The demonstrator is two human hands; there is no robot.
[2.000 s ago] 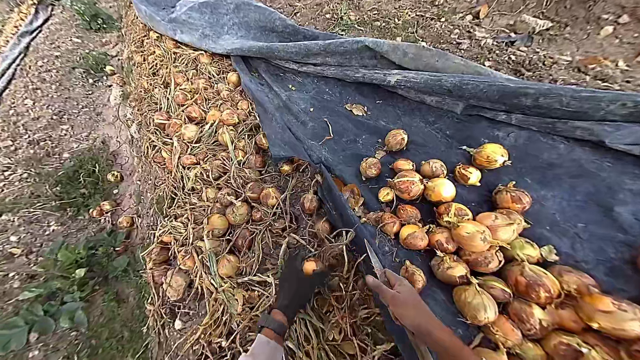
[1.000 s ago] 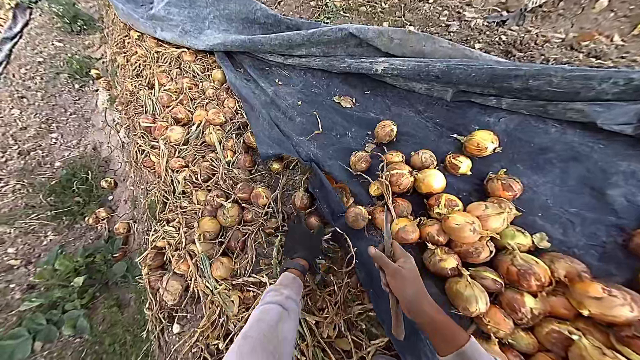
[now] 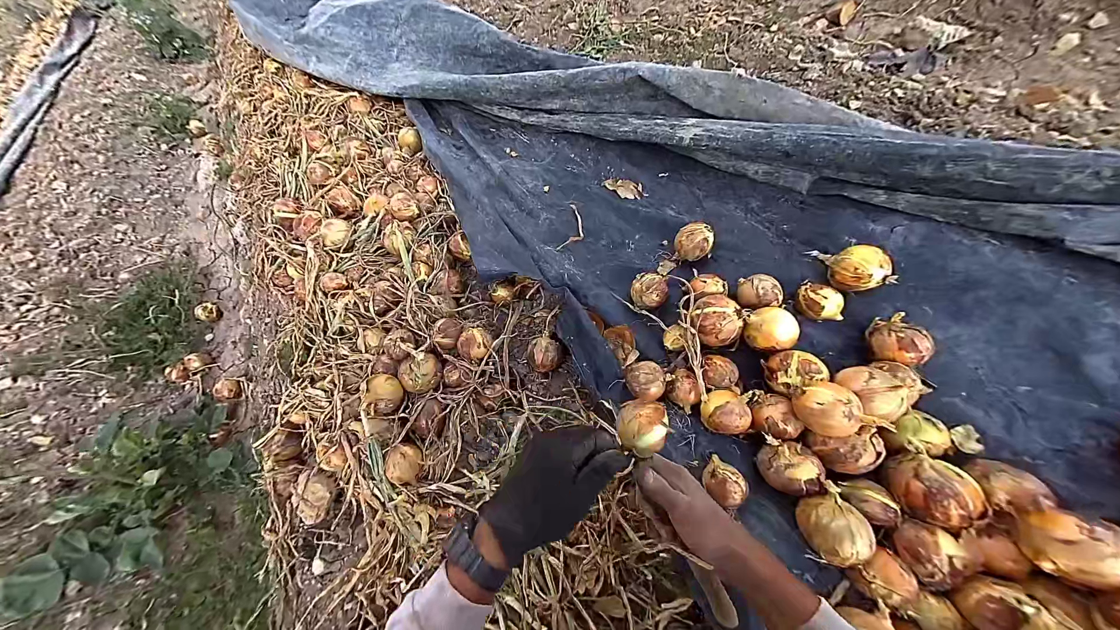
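My left hand (image 3: 556, 490), in a dark glove with a watch at the wrist, has its fingertips at the base of a yellow onion (image 3: 643, 428). Close against it on the right, my bare right hand (image 3: 687, 507) is closed around a knife (image 3: 713, 595); part of the tool shows below the palm, and its blade is mostly hidden. The onion sits above both hands, by the edge of the dark fabric sheet (image 3: 989, 324). On that sheet lies a spread of loose onions (image 3: 827, 409), thickest at the lower right.
A row of onions with dried tops (image 3: 420, 372) runs along the left of the sheet. The sheet's folded edge (image 3: 700, 96) crosses the top. Bare soil (image 3: 114, 262), green weeds (image 3: 114, 516) and a few stray onions (image 3: 207, 311) lie further left.
My left hand has moved up and right from the dried tops to the sheet's edge, where an onion is now at its fingers. My right hand has come down beside it with the knife.
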